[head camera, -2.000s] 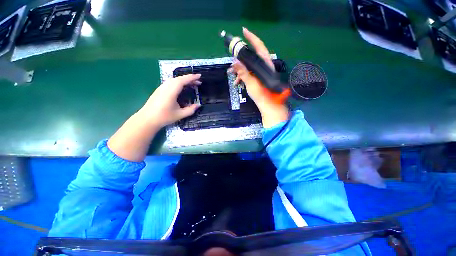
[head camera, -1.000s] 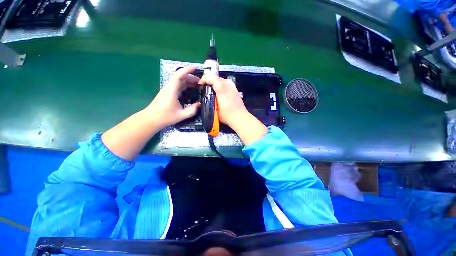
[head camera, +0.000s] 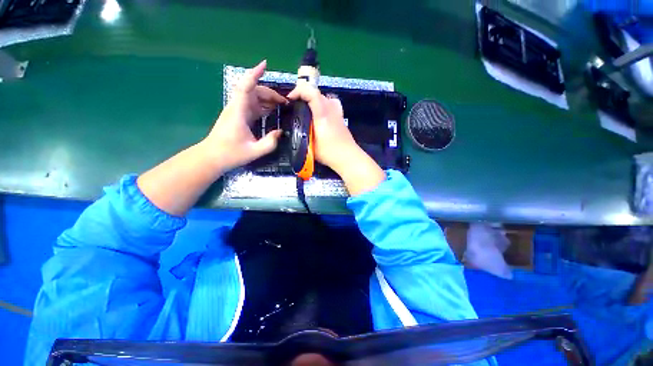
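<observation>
A black plastic housing with white fittings lies on a silvery-white sheet on the green bench. My right hand holds an orange and black electric screwdriver over the housing's left half. Its pale nose and thin bit point away from me, and its black cord hangs over the near bench edge. My left hand is over the housing's left end, thumb and fingers apart. Whether a small part or screw is between the fingers of either hand cannot be told.
A round dark dish lies right of the housing. More black housings on white sheets lie at the upper right and upper left of the bench. The bench's near edge runs in front of me.
My right hand has swung the screwdriver from the housing's right side to its left half, beside my left hand. In the last second my left index finger has lifted. The other housings have shifted in view.
</observation>
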